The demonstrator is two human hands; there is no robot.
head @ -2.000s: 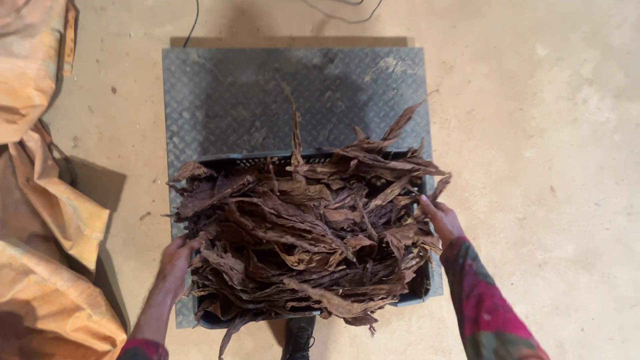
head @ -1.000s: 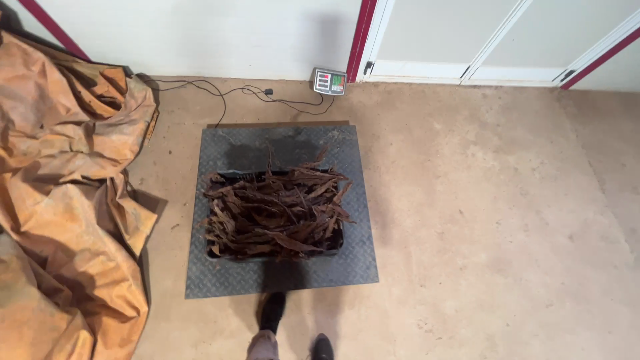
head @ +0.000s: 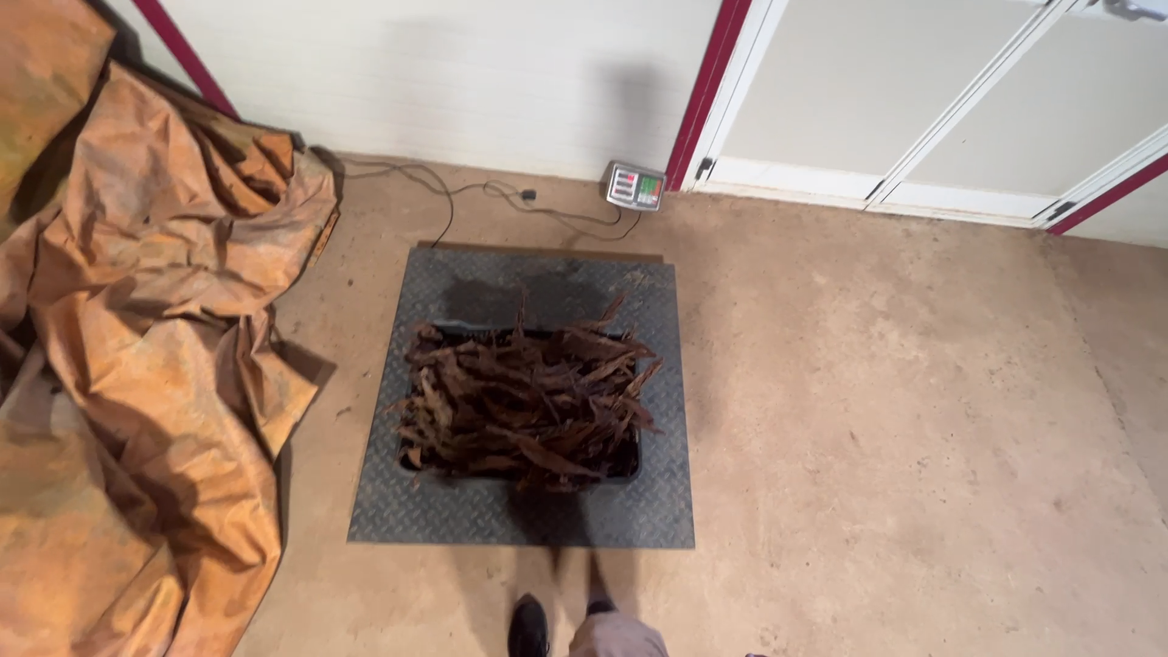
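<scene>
Neither my left hand nor my right hand shows in the head view. A black plastic crate (head: 624,473), heaped with dried brown leaves (head: 534,401), rests on the steel tread-plate platform of a floor scale (head: 602,516). Some leaves stick up and hang over the crate's rim. Beyond the platform, against the foot of the wall, the scale's indicator (head: 635,186) lies on the floor with its keypad upward. A dark cable (head: 584,215) runs across the floor beside it.
A crumpled orange-brown tarpaulin (head: 173,365) covers the floor at left. A white wall (head: 474,82) and white double doors (head: 821,100) with dark red trim border the far side. My shoe (head: 527,626) and trouser leg (head: 619,636) show at the bottom, near the platform.
Two seconds ago both hands were at the sides of the leaf-filled crate; they have let go and left the view. The view has widened to take in the wall, doors and indicator.
</scene>
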